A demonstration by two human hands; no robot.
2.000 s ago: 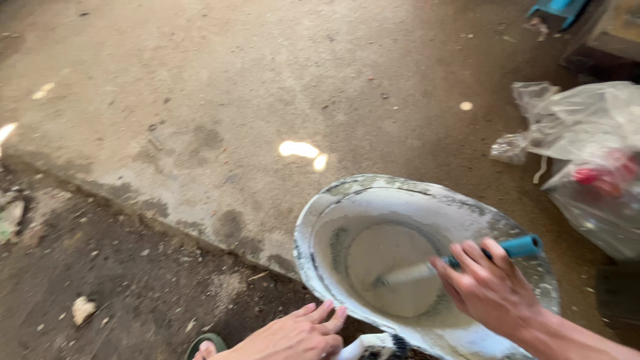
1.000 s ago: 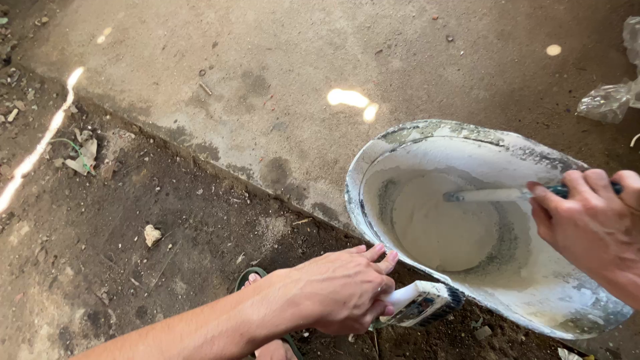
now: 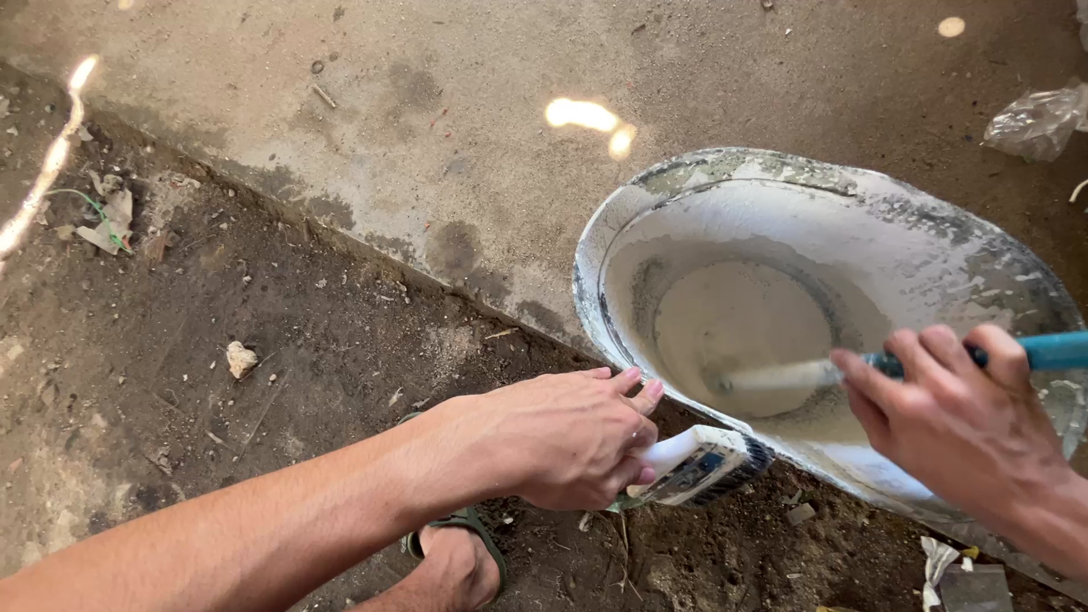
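Note:
A paint-crusted oval basin [image 3: 918, 246] sits at the right, with thin whitish liquid [image 3: 739, 323] in its bottom. My right hand [image 3: 960, 408] is closed around a tool with a blue handle [image 3: 1054, 348]; its pale shaft [image 3: 782, 376] reaches into the liquid, and the tip is blurred. Beside the basin's near rim, my left hand [image 3: 586, 433] grips the white handle of a wide paintbrush [image 3: 710, 463], whose dark bristles are by the rim's outer side. The fingertips of that hand are at the rim.
The basin rests on a concrete slab [image 3: 484, 127] whose edge runs diagonally down to bare soil [image 3: 280, 314]. A sandalled foot [image 3: 459, 552] stands below my left forearm. Clear plastic [image 3: 1037, 123] lies at the upper right, a small stone [image 3: 241, 359] on the soil at left.
The blue-handled tool's tip has moved within the liquid, from the far part of the pool toward the near side. The left hand still holds the paintbrush by the rim.

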